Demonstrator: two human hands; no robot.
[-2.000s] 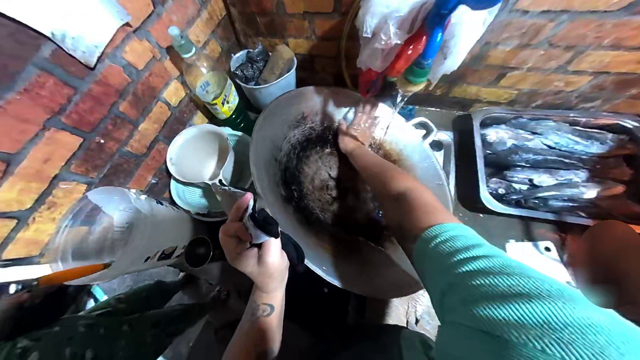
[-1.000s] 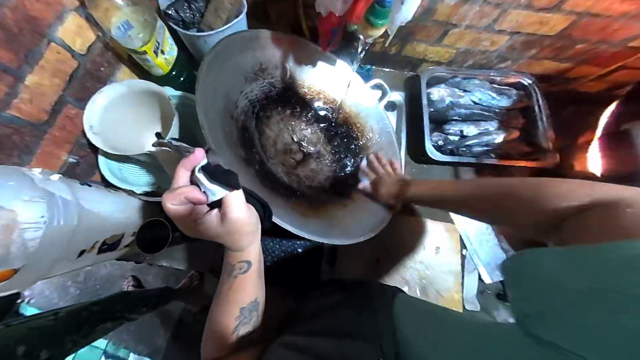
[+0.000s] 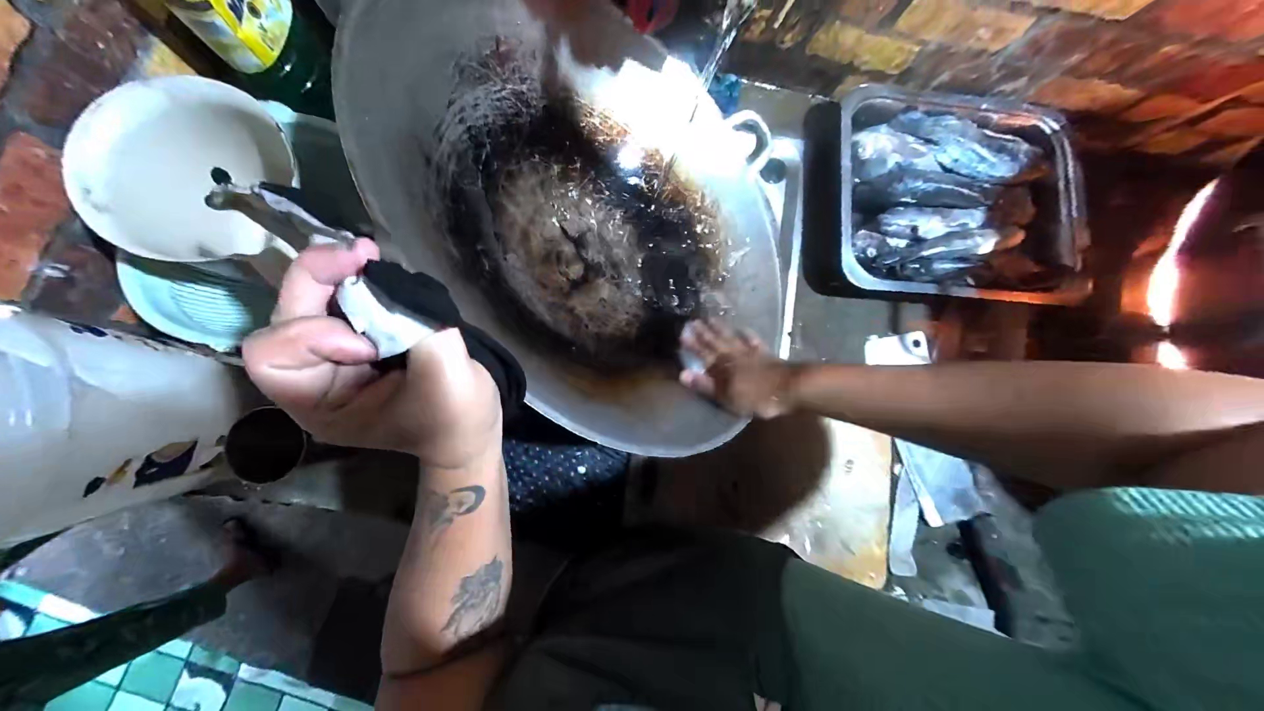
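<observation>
A large, round metal wok (image 3: 385, 118) with blackened, scratched insides takes up the middle of the view, a bright glare at its back. My left hand (image 3: 365, 355) is closed around a black and white object (image 3: 390, 316), whose kind I cannot tell, left of the wok's rim. A thin dark handle-like piece reaches from that hand toward a white bowl. At the wok's lower right inner wall is my right hand (image 3: 731, 365), fingers bent, with something small and pale under them. A thin stream of water (image 3: 729, 44) falls near the wok's back right.
Whole fish lie in a clear-walled tray (image 3: 849, 197) at the right, with a flame (image 3: 1175, 267) beyond. The white bowl (image 3: 178, 168) and a pale green ribbed basin (image 3: 197, 301) stand left, near a labelled bottle (image 3: 242, 35) and a white container (image 3: 89, 425). Brick walls (image 3: 869, 44) border the back.
My right hand has moved from the wok's back area to its lower right side. My left hand still grips the black and white object. The view has shifted closer over the wok.
</observation>
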